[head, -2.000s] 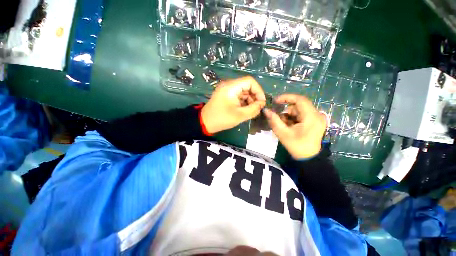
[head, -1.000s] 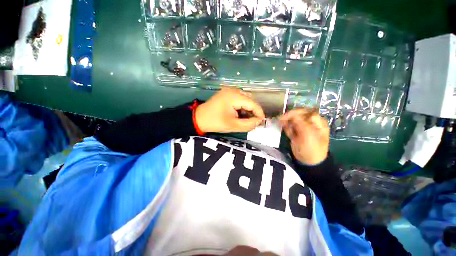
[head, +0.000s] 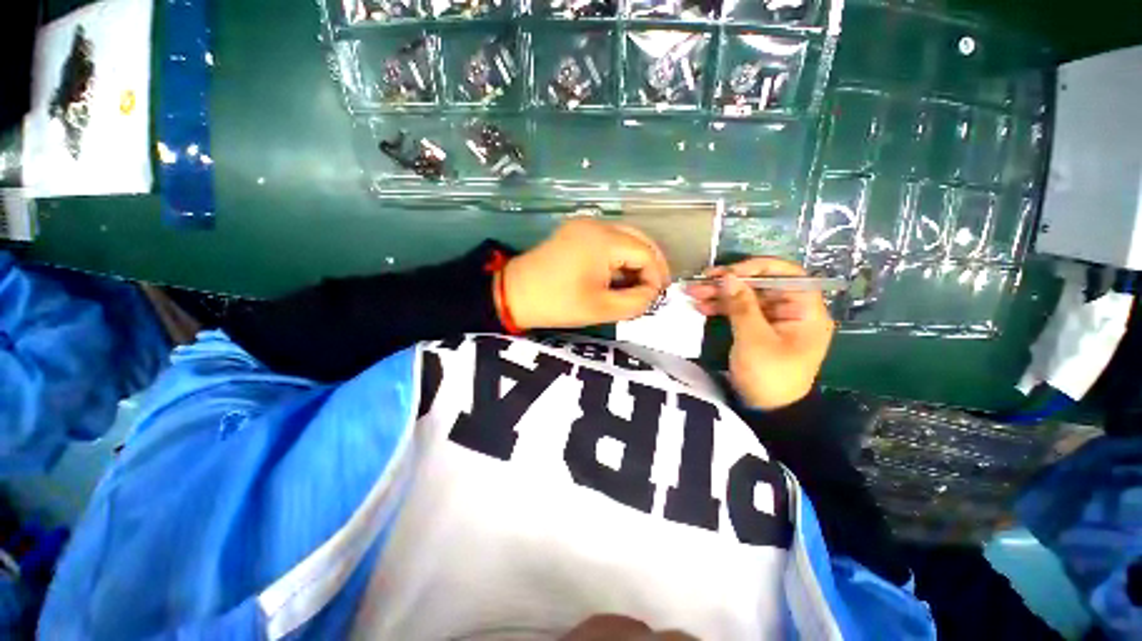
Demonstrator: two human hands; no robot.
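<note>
My left hand (head: 582, 278), with a red wristband, pinches a small silvery module (head: 659, 301) between thumb and fingertips. My right hand (head: 770, 328) holds thin straight silver tweezers (head: 783, 284), whose left end is close to the module; I cannot tell if they touch. Both hands are over the front edge of a small work pad (head: 683, 233), grey-brown at the back and white in front. The left blister tray (head: 601, 159) lies behind my hands, with dark parts in its pockets. The right blister tray (head: 927, 188) has small parts in its front pockets.
A white sheet with a dark pile (head: 123, 125) and a blue strip (head: 188, 113) lie at the far left. A white box (head: 1102, 157) stands at the far right, with white paper (head: 1080, 341) hanging below it. Blue sleeves of other people (head: 63, 357) show at both sides.
The silver tweezers now show clearly across my right fingers. My left hand still pinches at the same spot above the pad. The view has shifted, so the trays sit slightly further left and higher.
</note>
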